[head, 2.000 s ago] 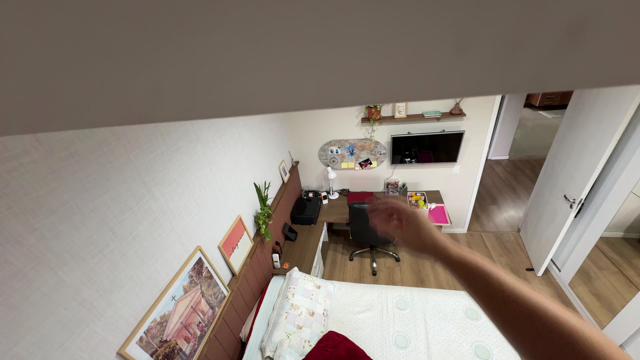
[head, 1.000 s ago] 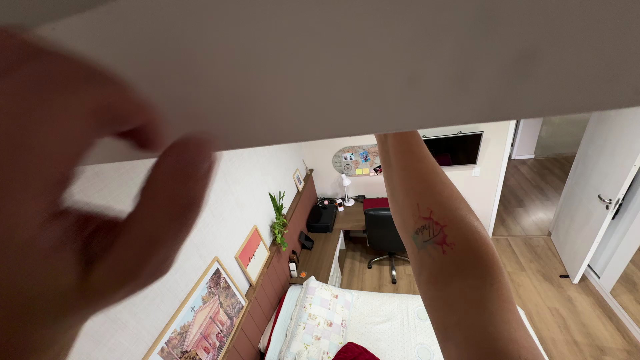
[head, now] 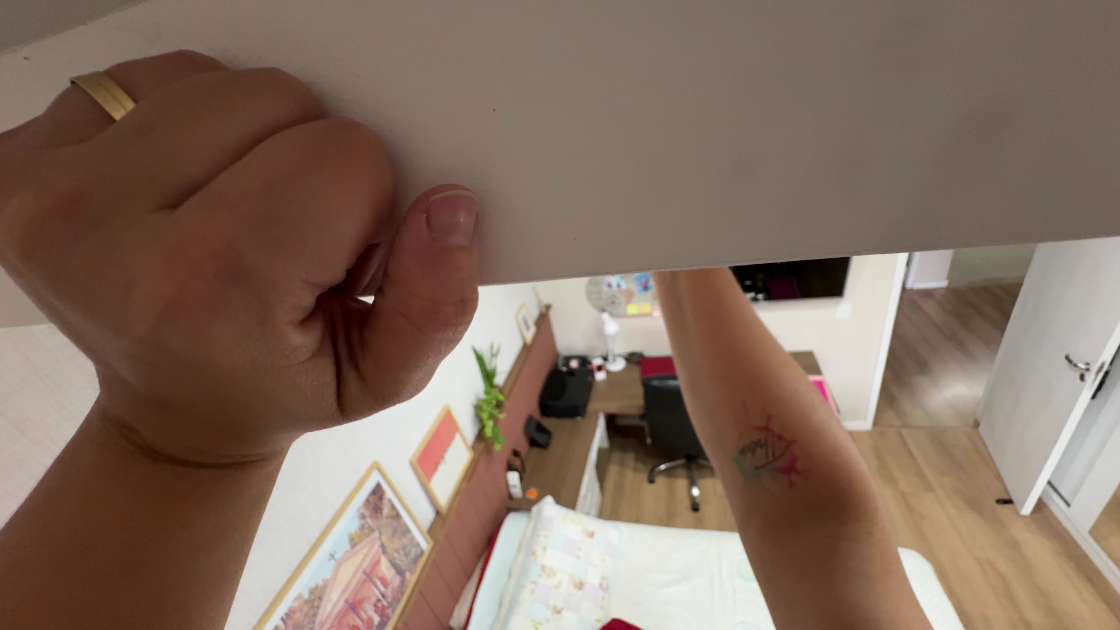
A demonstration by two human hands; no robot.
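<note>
A pale flat panel [head: 700, 149] with a straight lower edge spans the top of the head view, very near the camera. My left hand [head: 227, 245], a gold ring on one finger, is pressed against the panel at the left with its fingers curled and its thumb bent near the lower edge. Whether those fingers grip anything is hidden. My right forearm, which bears a tattoo, rises from the lower right and passes behind the panel's lower edge, so the right hand is out of sight.
Far below are a bed with a white cover [head: 674, 560], a black office chair [head: 674, 420] and a wooden desk [head: 619, 389] with a white lamp [head: 612, 341]. Framed pictures [head: 359, 560] and a green plant [head: 490, 398] line the left wall. At the right stands an open white door [head: 1041, 376].
My right hand, earlier in view over the desk, has gone up behind the panel. My left hand has come into view at the left, and its fingers have curled against the panel.
</note>
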